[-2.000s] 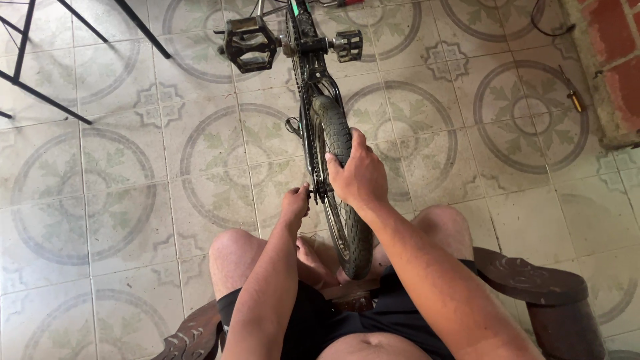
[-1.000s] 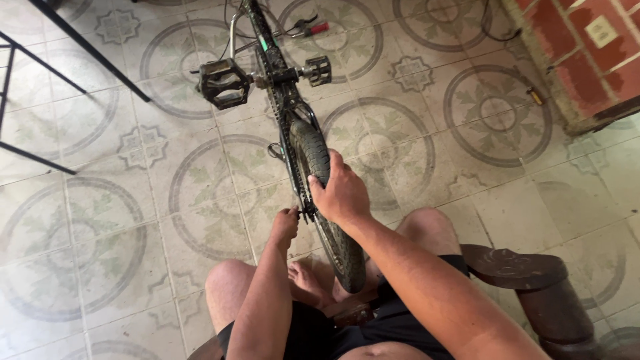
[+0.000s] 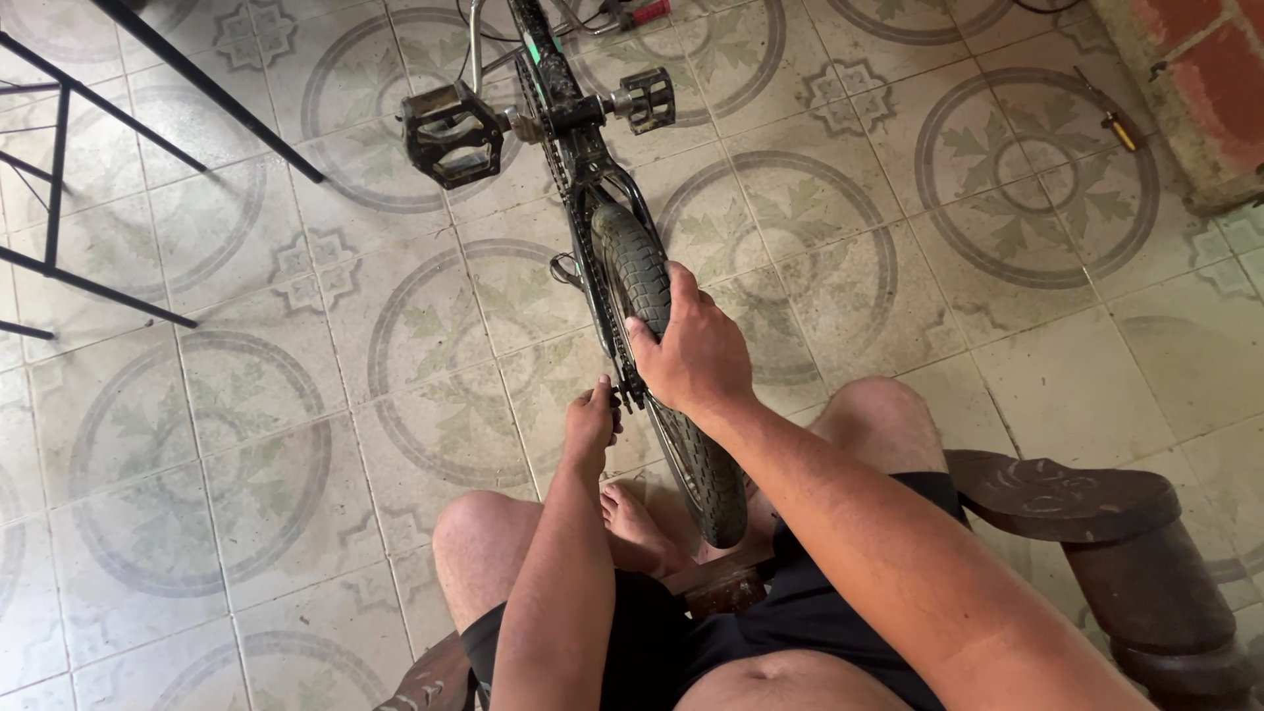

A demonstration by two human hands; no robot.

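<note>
A bicycle's rear tire (image 3: 632,259) stands between my knees, its frame (image 3: 583,148) reaching away toward the top of the view. My right hand (image 3: 696,346) grips the tire from its right side, thumb over the tread. On the left of the wheel, my left hand (image 3: 591,423) has its fingers at the rear axle end (image 3: 628,395), beside the chain; whether they hold a small part there is hidden. Farther off are the left pedal (image 3: 452,135) and the right pedal (image 3: 649,101), both black.
Black metal legs (image 3: 64,178) of a piece of furniture stand at the upper left. A screwdriver (image 3: 1123,128) lies on the tiles near a brick ledge (image 3: 1210,99). Close on my right is the carved wooden armrest (image 3: 1071,499) of my chair. A red grip (image 3: 649,13) shows at the top.
My right hand stays on the tire and my left hand stays at the axle. The view has shifted somewhat; nothing else has plainly changed.
</note>
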